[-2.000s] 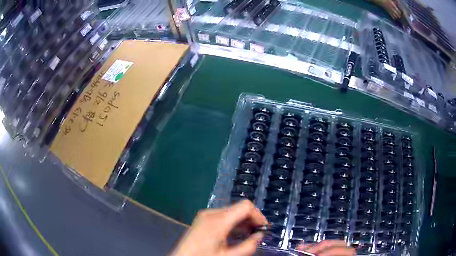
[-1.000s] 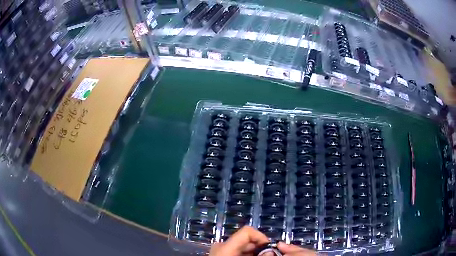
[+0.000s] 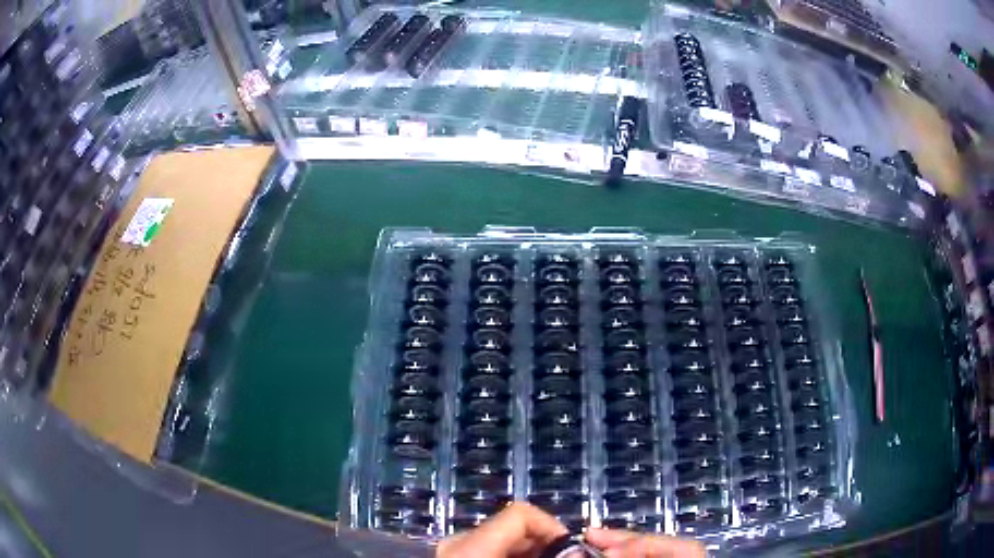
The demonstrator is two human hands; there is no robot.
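Observation:
A clear blister tray (image 3: 365, 360) lies on the green mat, its columns filled with round black parts (image 3: 558, 371). The left column has a gap near its lower end. My left hand (image 3: 507, 532) and my right hand (image 3: 643, 544) meet at the tray's front edge, cut off by the bottom of the picture. Between their fingertips they hold a small round black part (image 3: 574, 548) with a pale shiny rim. Its lower side is out of the picture.
Pink tweezers (image 3: 876, 349) lie right of the tray. A cardboard sheet (image 3: 164, 305) with handwriting covers a tray stack at left. Behind the mat are clear trays (image 3: 523, 104) with some black rows, and a black marker pen (image 3: 623, 140). A metal upright (image 3: 234, 65) stands at back left.
The view has shifted, so the tray sits further left and whole in the picture. My hands have come together around the small round part, now seen with its shiny rim.

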